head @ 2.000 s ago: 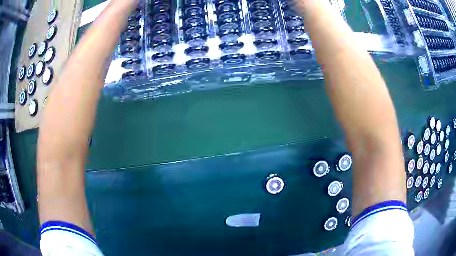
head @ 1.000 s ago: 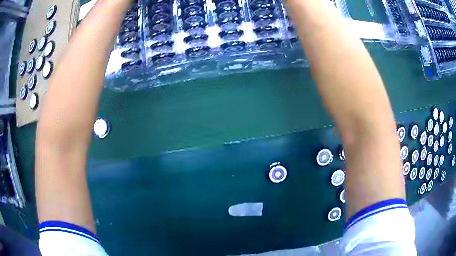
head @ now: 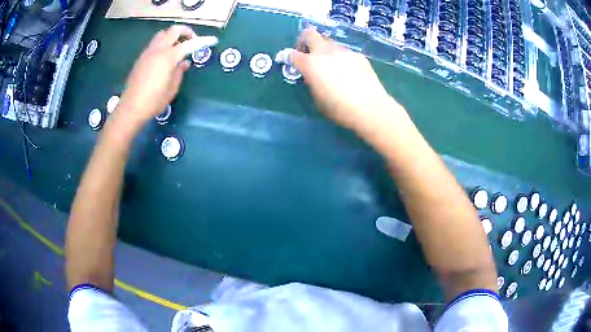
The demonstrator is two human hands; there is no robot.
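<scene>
A short row of small round parts (head: 230, 58) lies on the green mat between my hands. My left hand (head: 154, 78) is at the row's left end, its whitish-covered fingertips over the leftmost disc (head: 202, 56). My right hand (head: 330, 68) is at the right end, its covered fingertips at the rightmost disc (head: 292, 72) and partly hiding it. The discs' faces point up. Whether either hand grips a disc cannot be told. More discs lie near my left forearm, one of them below it (head: 172, 148).
A clear tray (head: 415, 48) with dark columns of parts stands at the upper right. A cardboard sheet (head: 210, 13) is at the top. Many discs (head: 520, 225) lie at the right. A whitish scrap (head: 393, 227) is by my right forearm. A metal frame (head: 61, 78) is at the left.
The view has swung left. My hands, cut off at the top before, are now in view on the mat beside a row of discs. The tray now shows at the upper right.
</scene>
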